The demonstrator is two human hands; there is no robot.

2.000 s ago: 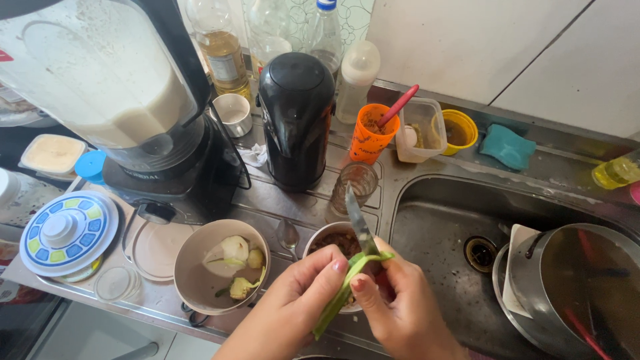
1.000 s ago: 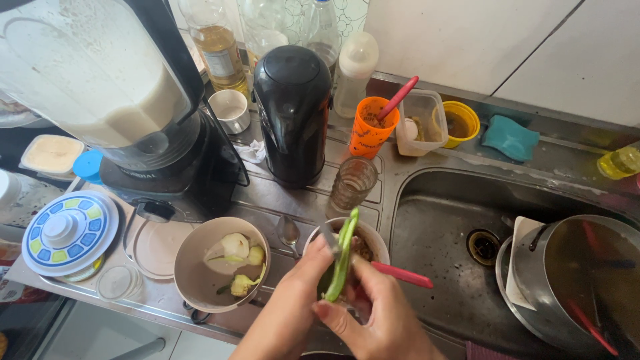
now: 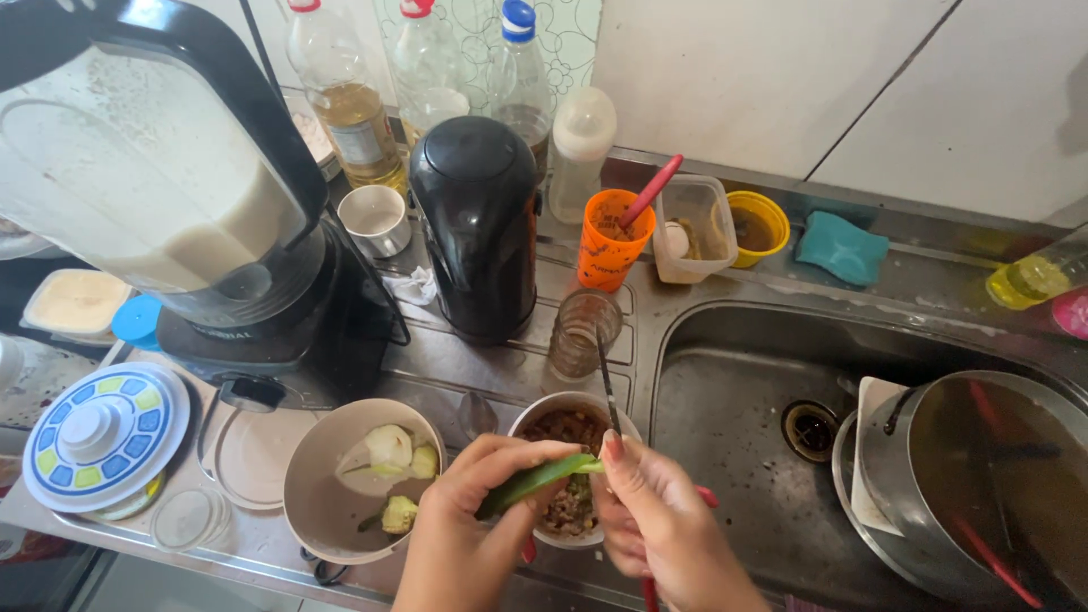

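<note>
My left hand point(image 3: 489, 510) holds a green vegetable piece point(image 3: 535, 483), perhaps a green pepper, over a white bowl point(image 3: 520, 418). In my right hand point(image 3: 654, 510) is a knife point(image 3: 607, 382), its blade pointing up and away, close to the right end of the green piece. The bowl holds chopped, brownish food point(image 3: 569, 510), partly hidden by my hands. Red handle parts show under and beside my right hand. Left of my hands, a beige bowl point(image 3: 297, 484) contains pale and yellow-green vegetable pieces point(image 3: 393, 455). A ribbed glass point(image 3: 582, 336) stands just behind the white bowl.
A blender point(image 3: 170, 187) with white liquid and a black thermos point(image 3: 476, 229) stand behind. An orange cup point(image 3: 614, 242), plastic tub point(image 3: 695, 229), yellow cup point(image 3: 756, 229) and teal sponge point(image 3: 843, 248) line the sink point(image 3: 722, 399). A large pot point(image 3: 884, 459) is at right; a spoon point(image 3: 478, 415) lies near the beige bowl.
The green piece, upright between my hands a second ago, now lies more level in my left hand. The knife has come away to its right, blade up.
</note>
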